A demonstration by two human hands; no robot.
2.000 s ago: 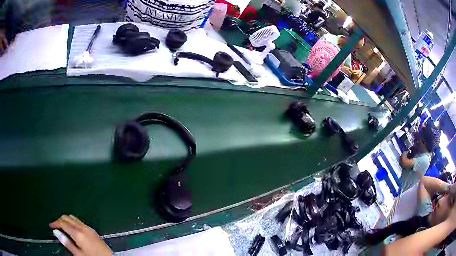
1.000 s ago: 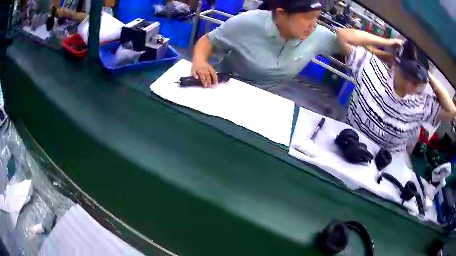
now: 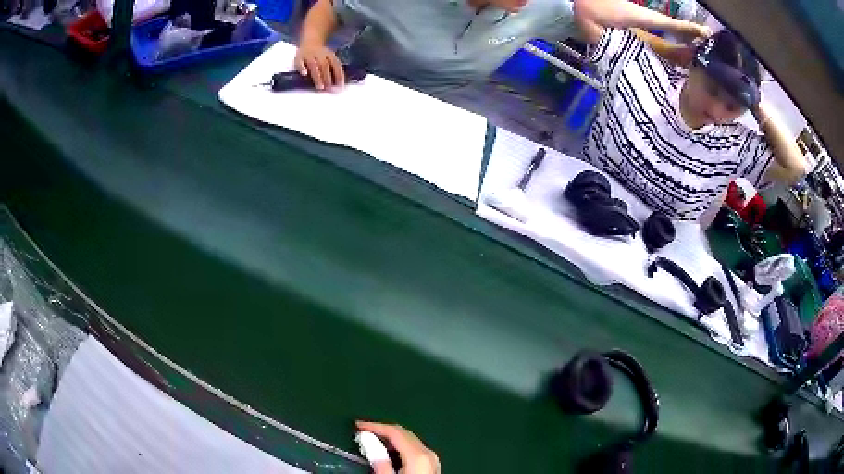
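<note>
My right hand (image 3: 414, 449) is at the bottom edge, over the belt's near rim, partly cut off. A small white piece (image 3: 372, 446) is on or at its thumb. A dark patch shows between the fingers; I cannot tell if it is a held thing or a gap. My left hand is not in view. Black headphones (image 3: 585, 381) lie on the green conveyor belt (image 3: 305, 305) to the right of my hand, apart from it. Their arch curves right and the lower cup is cut off by the bottom edge.
A white sheet (image 3: 139, 417) and crinkled film (image 3: 37, 333) cover the near bench. Across the belt are white mats (image 3: 398, 134) with black headphones (image 3: 601, 205) and a pen-like tool (image 3: 532, 168), a blue bin (image 3: 185, 46) and two people. More headphones (image 3: 775, 426) lie farther right.
The view swung left, then slightly back right. My right hand, out of view one second ago, shows again at the bottom. The headphones on the belt appear farther right than two seconds ago.
</note>
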